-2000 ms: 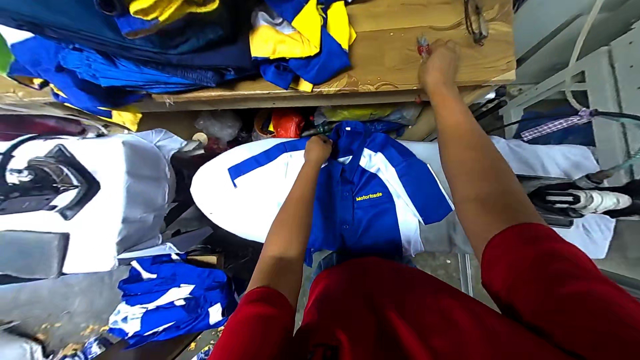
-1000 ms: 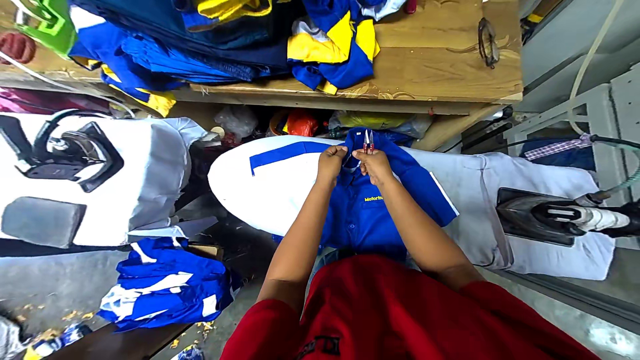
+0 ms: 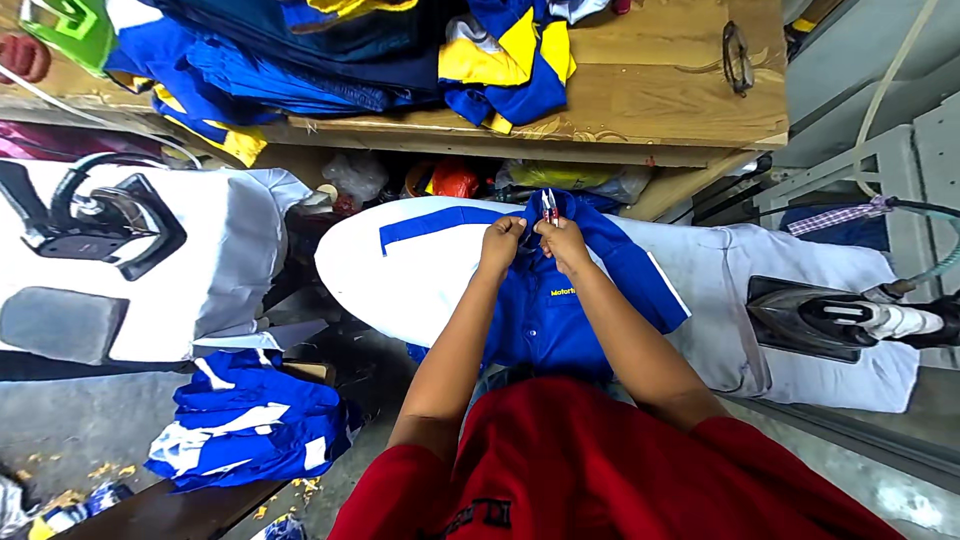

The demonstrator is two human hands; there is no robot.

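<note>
A blue shirt with white panels (image 3: 555, 330) lies on the white padded ironing board (image 3: 405, 285), its collar toward the far edge. My left hand (image 3: 504, 238) pinches the shirt near the left side of the collar. In my right hand (image 3: 562, 244) is a pair of small thread snips (image 3: 550, 206) with red handles, blades pointing away from me, close to the collar's right side. The two hands are a short gap apart. A blue strip of cloth (image 3: 442, 220) lies on the board left of the collar.
A steam iron (image 3: 817, 319) rests on the board's right part. Another iron (image 3: 112, 217) stands on a second white board at left. Beyond is a wooden table (image 3: 637, 97) with folded clothes (image 3: 315, 52) and eyeglasses (image 3: 737, 60). Blue-white garments (image 3: 255, 424) are heaped at lower left.
My right hand has come from the wooden table to the collar with the snips, which lay under that hand at the table before. My left hand has stayed by the collar.
</note>
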